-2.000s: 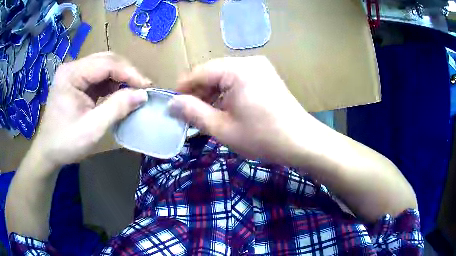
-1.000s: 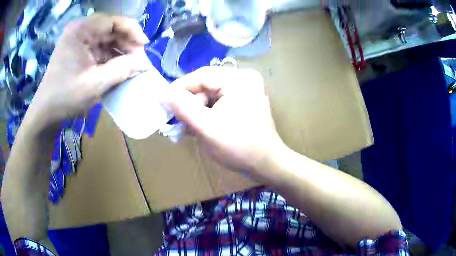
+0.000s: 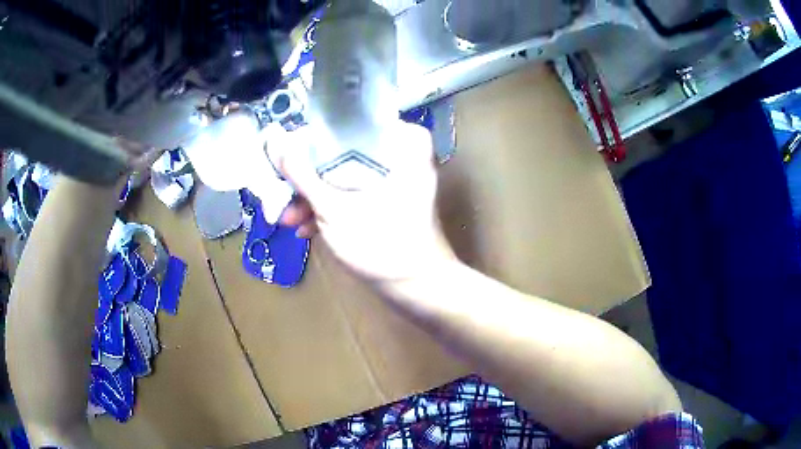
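A pale, overexposed pouch piece (image 3: 227, 160) is under the sewing machine head at upper left. My right hand (image 3: 378, 197) grips its right side, with the thumb and fingertips at the edge. The pale machine arm cover (image 3: 353, 79) with a chevron-like mark overlaps the back of this hand. My left hand (image 3: 133, 160) is at the piece's left side, mostly hidden behind dark machine parts; its grip cannot be seen. The needle area is too bright and blurred to make out.
A blue key-ring pouch (image 3: 285, 254) and a grey panel (image 3: 218, 210) lie on the cardboard (image 3: 492, 237). Blue and grey pieces (image 3: 114, 338) are heaped at the left. A red-handled tool (image 3: 602, 114) hangs at upper right. Blue cloth (image 3: 703, 254) is at the right.
Both hands have moved from above the lap up and forward to the machine with the pale piece. The view has shifted, and the machine now covers the upper left.
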